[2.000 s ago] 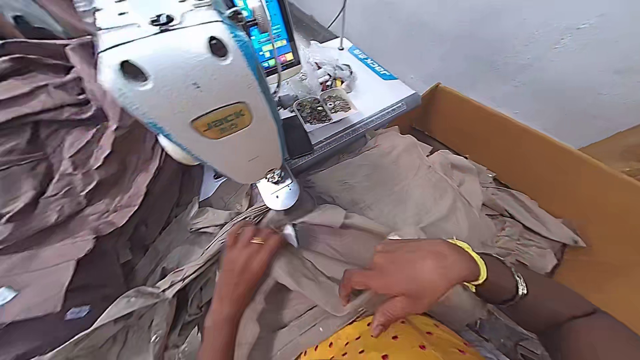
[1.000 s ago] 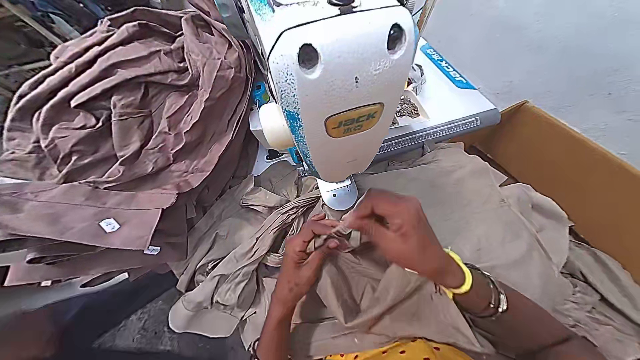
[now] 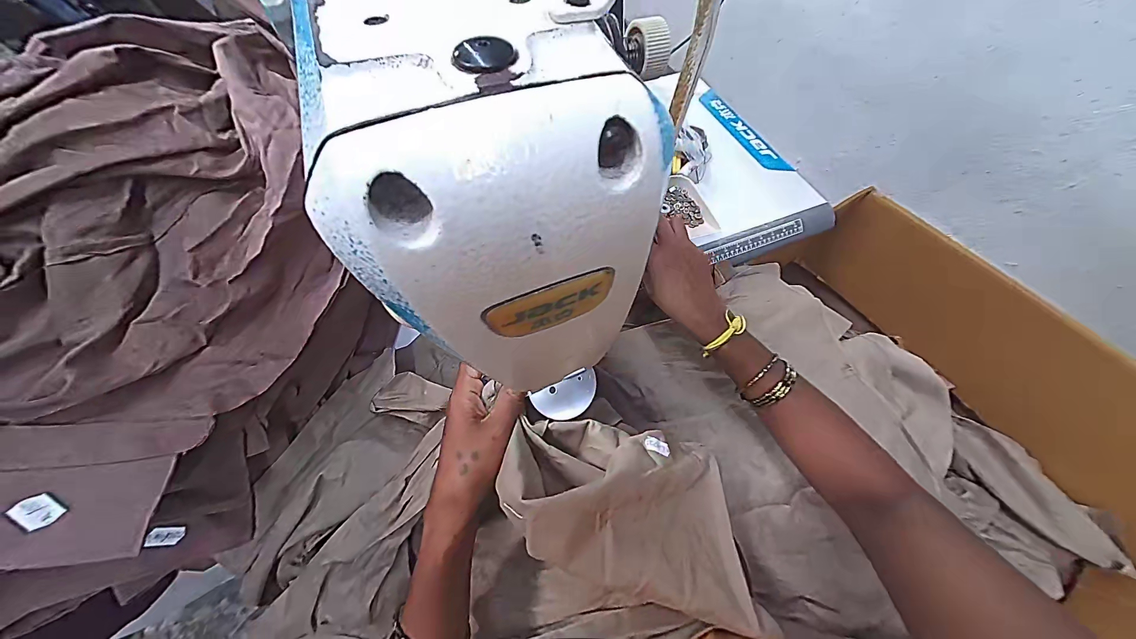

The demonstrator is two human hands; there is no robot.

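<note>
A white Jack sewing machine head (image 3: 497, 213) fills the centre, its round metal part (image 3: 564, 396) showing below it. Beside that part, my left hand (image 3: 475, 417) pinches the edge of a tan fabric garment (image 3: 621, 524), thumb and fingers close together; the fingertips are partly behind the machine. The garment hangs in folds toward me and carries a small white label (image 3: 657, 445). My right hand (image 3: 682, 275) reaches to the right of the machine head, at the near edge of a small tray of metal pieces (image 3: 683, 206). Its fingertips are partly hidden, so a grasp cannot be seen.
Piled brown fabric (image 3: 142, 222) with white labels rises on the left. More tan cloth (image 3: 799, 373) spreads on the right, up to a cardboard box wall (image 3: 994, 328). Behind my right hand lies the machine's white table (image 3: 763, 186) with a printed ruler, against a grey wall.
My right hand has left the fabric beside my left hand and moved away to the tray of metal pieces. My left hand stays at the cloth. The view has shifted closer to the machine.
</note>
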